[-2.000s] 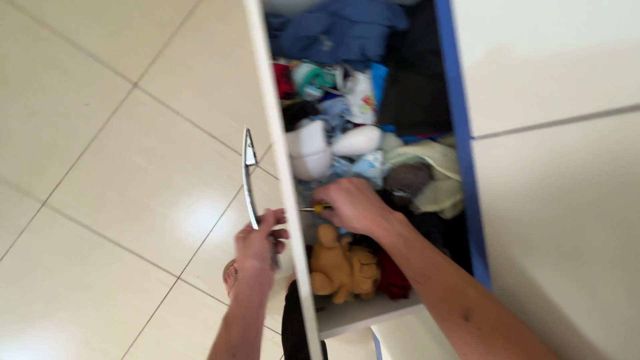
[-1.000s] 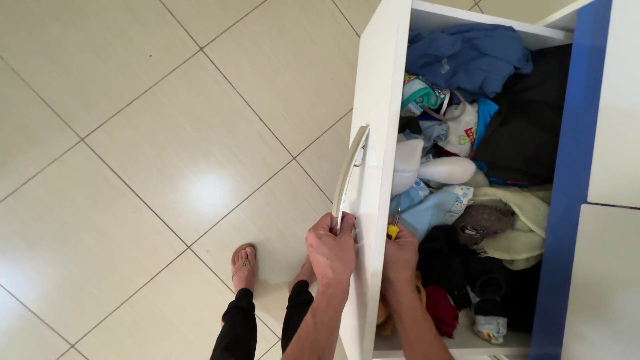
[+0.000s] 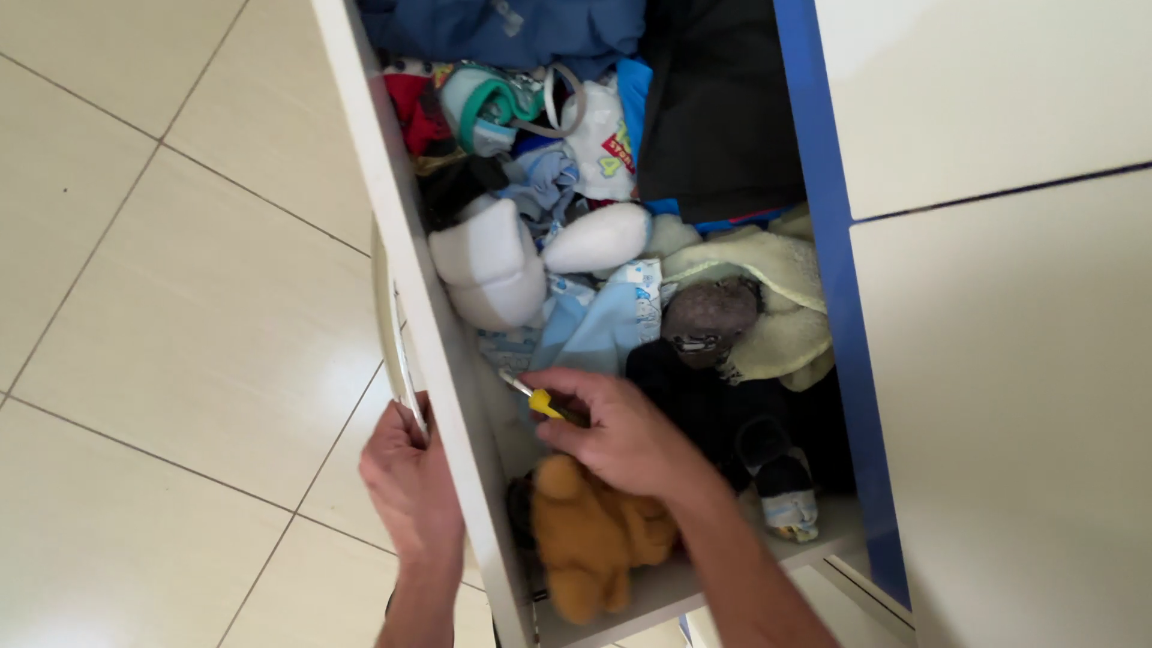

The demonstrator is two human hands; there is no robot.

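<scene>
Inside an open drawer, my right hand (image 3: 616,432) holds a screwdriver (image 3: 544,402) with a yellow-and-dark handle; its metal shaft points up and left toward the inner side of the white drawer front (image 3: 409,243). On the outer side of that front, my left hand (image 3: 409,477) grips the lower end of the curved metal drawer handle (image 3: 402,346). An orange-brown plush toy (image 3: 585,540) lies just below my right hand. Light blue cloth (image 3: 594,328) is above it. Where the handle meets the drawer front is hidden behind the front's edge.
Blue fabric (image 3: 513,31), a black garment (image 3: 720,108), white padded pieces (image 3: 495,265), a pale green cloth (image 3: 783,306) and a grey-brown bundle (image 3: 711,319) fill the drawer. The cabinet's blue edge (image 3: 841,297) runs along the right. Tiled floor (image 3: 198,315) lies to the left.
The view has shifted closer over the drawer. The screwdriver's shaft, angled toward the drawer front, now shows more plainly than one second ago. My left hand stays at the handle's lower end.
</scene>
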